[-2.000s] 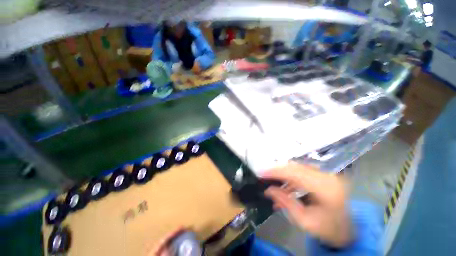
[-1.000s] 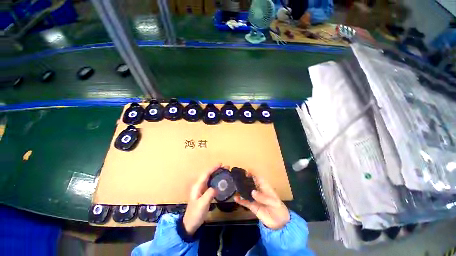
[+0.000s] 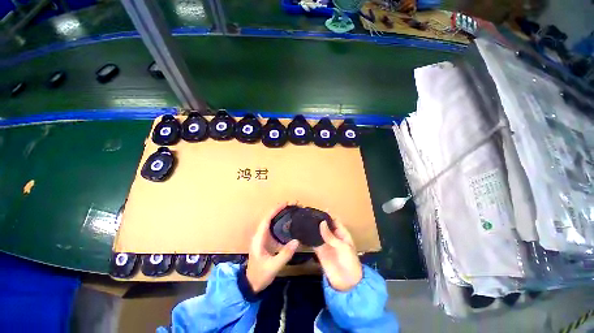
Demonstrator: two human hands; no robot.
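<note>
My left hand [image 3: 265,258] holds a black rounded housing [image 3: 281,227] over the near part of the tan cardboard [image 3: 189,208]. My right hand [image 3: 341,255] holds a plain black cover [image 3: 309,226] by its right side. The cover overlaps the housing's right part and hides much of its centre; whether they are seated together I cannot tell. Finished units with white centres [image 3: 221,126] stand in a row along the cardboard's far edge, with one more unit [image 3: 158,164] below the row's left end.
Near-edge units [image 3: 156,263] lie below the cardboard. A white bottle [image 3: 395,205] lies right of it, beside the tray stack in film wrap [image 3: 459,162]. A metal post [image 3: 159,52] rises at the blue-edged green belt [image 3: 260,78], which carries black parts. A green fan base [image 3: 339,23] shows beyond.
The cover in my right hand has moved left, from beside the housing to overlapping it. The view has shifted, so the belt and fan sit higher in the picture.
</note>
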